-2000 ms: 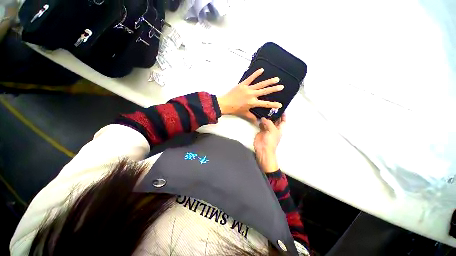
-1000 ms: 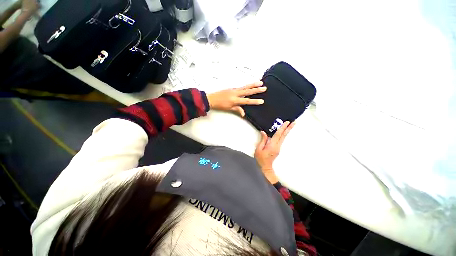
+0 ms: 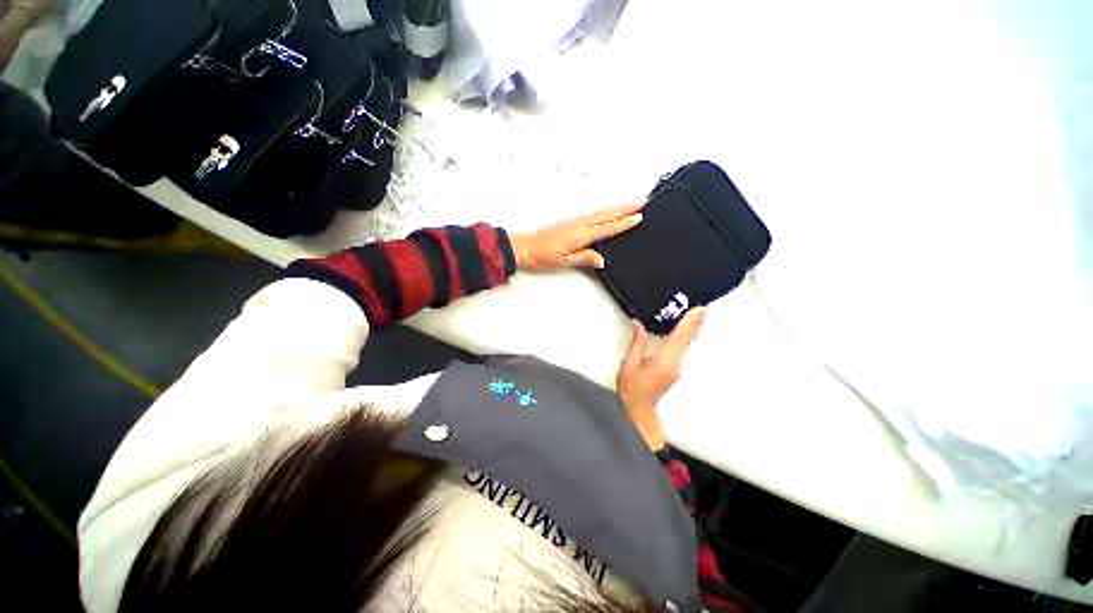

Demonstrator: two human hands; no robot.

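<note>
A small black pouch (image 3: 689, 246) lies on the white table with its white logo at the lower corner. A seam or zipper line curves across its upper part. My left hand (image 3: 575, 240) holds its left edge, fingers stretched along the side. My right hand (image 3: 659, 365) holds its lower corner beside the logo, thumb and fingers apart around the corner. The pouch looks closed; its underside is hidden.
Stacked black bags (image 3: 180, 120) with white logos and metal pullers stand at the table's upper left. Small white printed packets (image 3: 414, 162) lie beside them. Crumpled pale sheets (image 3: 521, 48) lie at the top. Clear film (image 3: 959, 461) lies at the right. Part of another person shows at upper left.
My left hand has drawn back from the pouch's front to its left edge. My right hand has moved to the lower corner. The pouch sits slightly further right and lower in view.
</note>
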